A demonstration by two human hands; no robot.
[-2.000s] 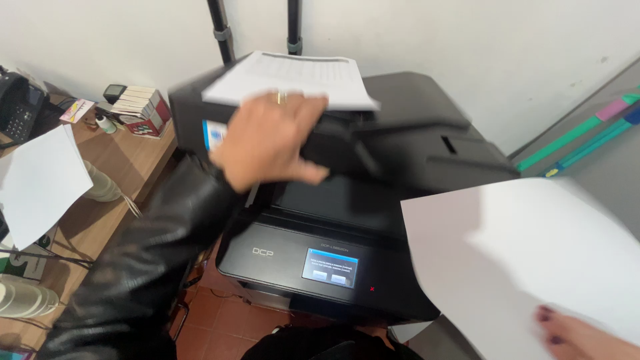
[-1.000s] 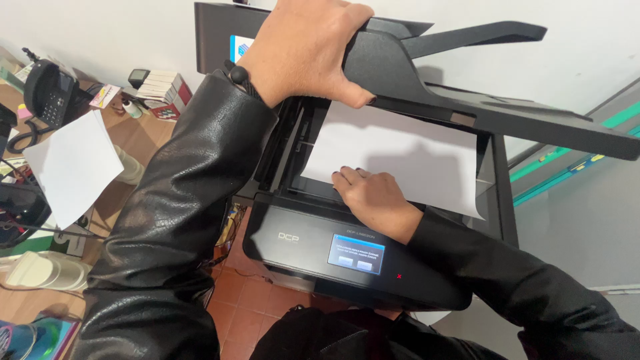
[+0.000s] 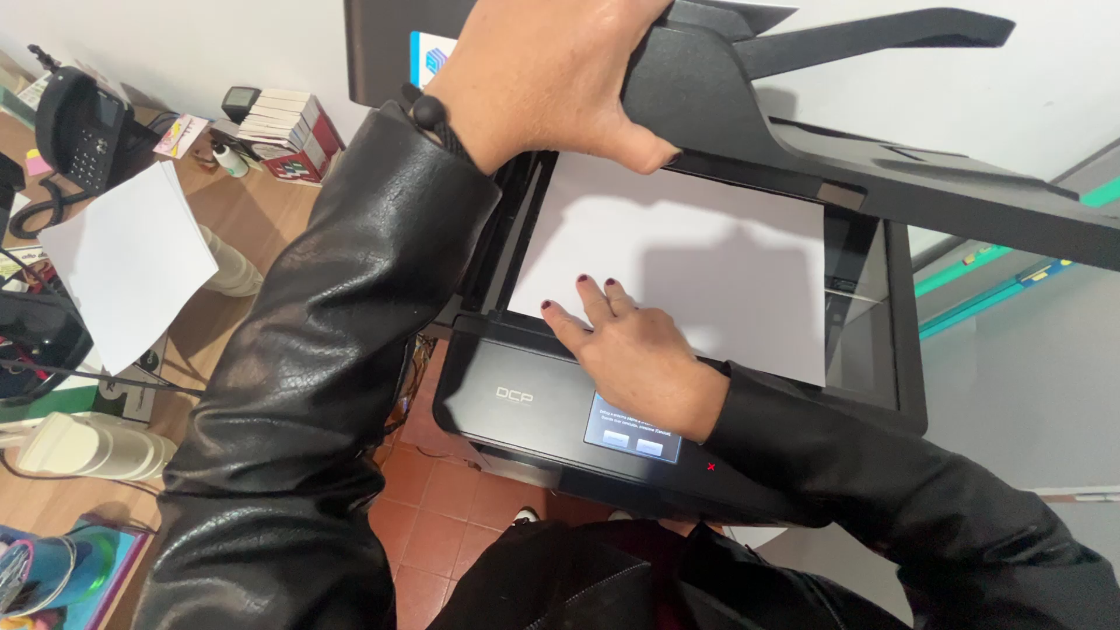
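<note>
A black multifunction printer (image 3: 525, 420) stands in the middle, its scanner lid (image 3: 717, 96) raised. My left hand (image 3: 560, 83) grips the lid's front edge from above, thumb over the edge; its other fingertips are out of view. A white sheet of paper (image 3: 726, 262) lies on the scanner glass (image 3: 853, 350), which shows along the sheet's right side. My right hand (image 3: 634, 350) rests on the sheet's lower left part, fingers spread and pressing flat. Below that hand the lit touch screen (image 3: 630, 433) is partly covered.
On the wooden desk (image 3: 289, 201) at left are a desk phone (image 3: 83, 131), a stack of white paper (image 3: 131, 262), a small bottle (image 3: 229, 160), a red and white box (image 3: 293, 144) and cables. Green and blue strips (image 3: 980, 302) run along a grey surface at right.
Two seconds ago the lid was lower and my right hand held the sheet off to the right. Since then the lid has been lifted and the sheet laid on the glass.
</note>
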